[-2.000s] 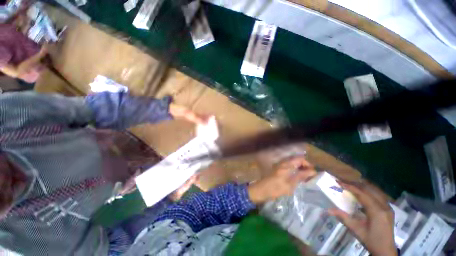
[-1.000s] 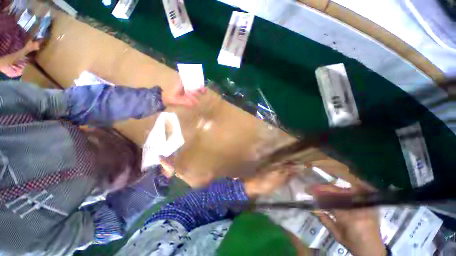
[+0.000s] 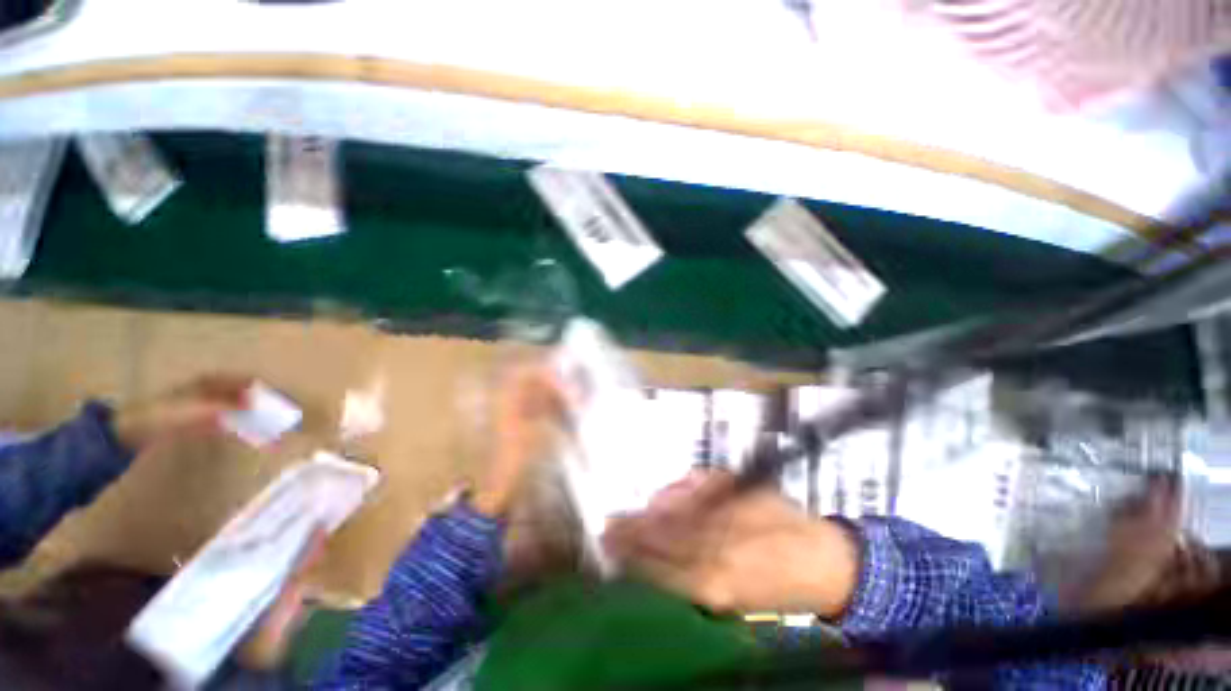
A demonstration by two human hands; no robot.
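A white retail box stands blurred between my hands, its long side running away from me. My left hand is at its upper left side, blurred, and appears to grip it. My right hand is closed around its near right side. The fingertips are too blurred to see exactly. White boxes with dark printing lie in a row just beyond and right of my right hand, partly under glossy clear film.
A green belt with several slim boxes runs beyond the cardboard sheet. A neighbour's hands at left hold a small white piece and a box. Another hand is at right. Dark blurred bands cross the view.
The view has swung right and levelled. My hands have come together around a white box in front of me. The neighbour's box is now closed-looking and slanted. Belt boxes appear in different places.
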